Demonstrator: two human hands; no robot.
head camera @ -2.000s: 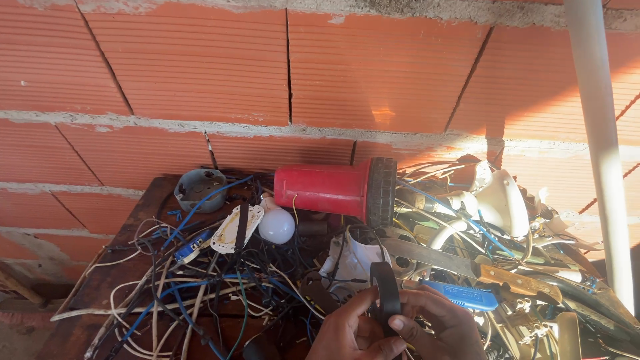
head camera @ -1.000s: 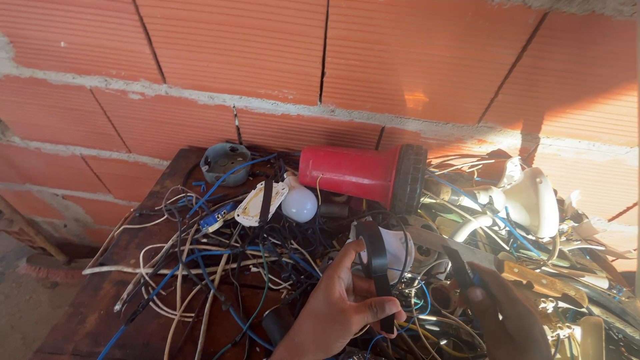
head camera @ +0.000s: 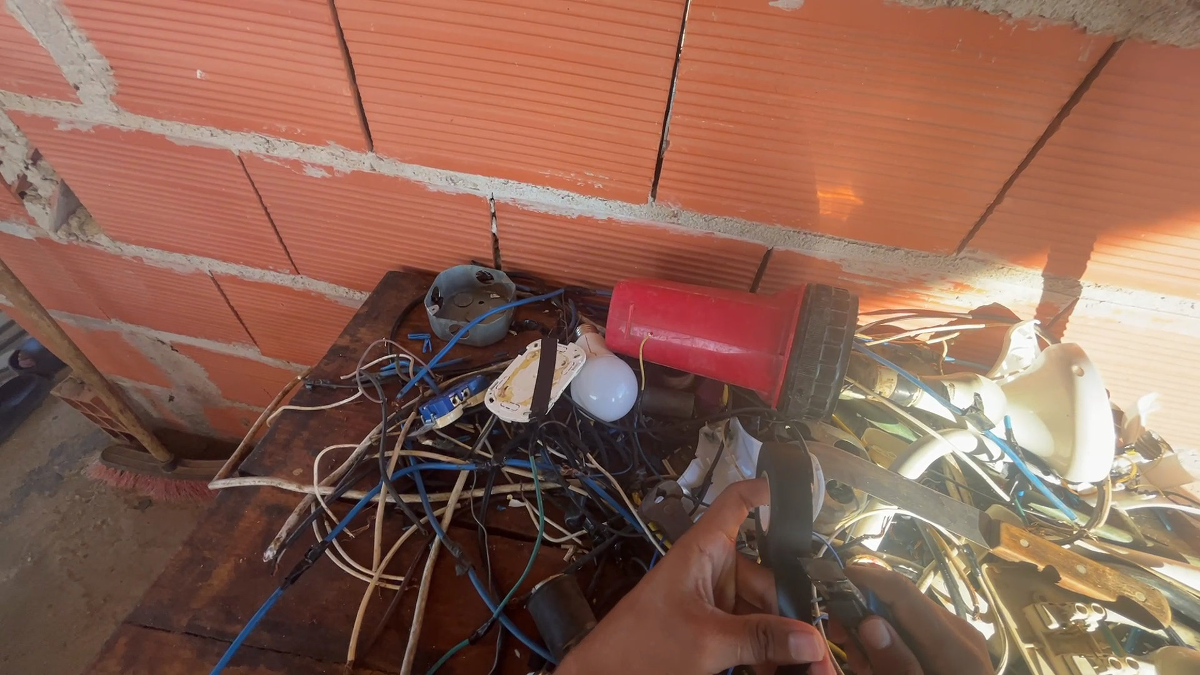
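Observation:
My left hand (head camera: 703, 600) holds a roll of black electrical tape (head camera: 789, 525) upright between thumb and fingers. Against the roll's lower right side, my right hand (head camera: 914, 619) grips a small metal-tipped tool (head camera: 839, 591) with a bluish handle; its exact kind cannot be told. Just behind the hands are a white fitting (head camera: 727, 459) and a long knife (head camera: 905, 492) with a wooden handle. A red flashlight (head camera: 703, 337) with a black head lies beyond, beside a white light bulb (head camera: 605, 386) and an oval cream plate (head camera: 534, 380) crossed by a black strip.
Tangled wires (head camera: 450, 469) spread over a dark wooden table (head camera: 216, 572). A grey electrical box (head camera: 469, 305) sits at its back edge. More wires and a white lamp socket (head camera: 1059, 412) are heaped at right. A brick wall (head camera: 506, 103) stands behind; a broom (head camera: 155, 469) is at left.
Both hands were together at the tape roll, moved apart, and are close together again. The blue object beside the knife two seconds ago no longer lies there. The view has shifted left.

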